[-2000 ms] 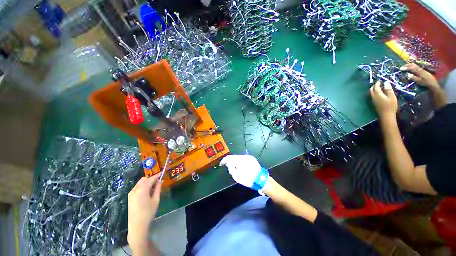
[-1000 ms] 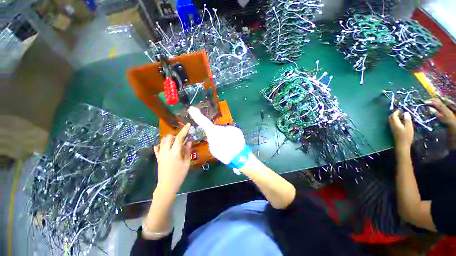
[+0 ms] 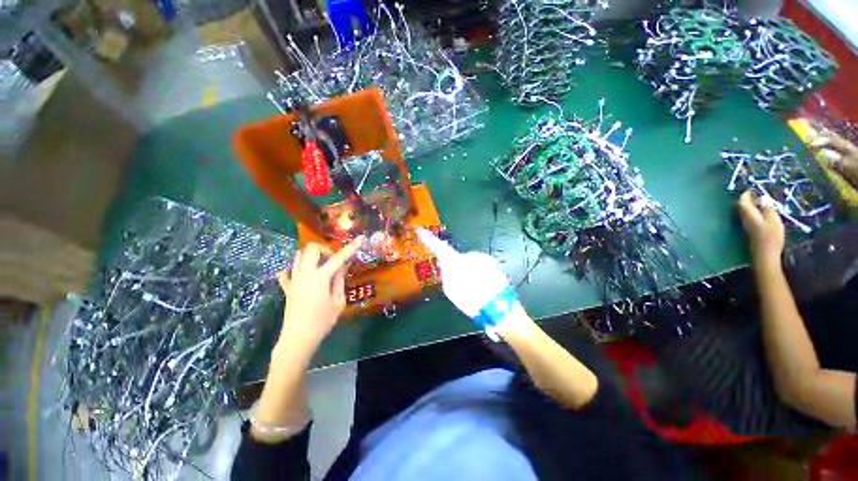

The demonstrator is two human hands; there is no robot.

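The orange hand-lever press [image 3: 390, 287] stands on the green bench, its display showing red digits. Its red lever grip [image 3: 316, 169] hangs in front of the upright back plate. A small bright orange glow shows by the fixture [image 3: 376, 240]. My bare left hand [image 3: 315, 287] is at the front left of the press, index finger reaching to the round silvery parts. Whether it holds a lead is too small to tell. My right hand [image 3: 470, 282], in a white glove, is at the press's right side, index finger extended towards the base. Its fingertips are overexposed.
Grey-white cable assemblies [image 3: 160, 348] lie at left, more on clear plastic [image 3: 433, 127] behind the press. A green and black harness pile [image 3: 583, 197] is right of it, with further piles behind. At far right a person's hand [image 3: 764, 225] touches cables.
My right hand came from the press front up over the fixture, then drew back to the right. My left hand moved up to the fixture. The glow has appeared.
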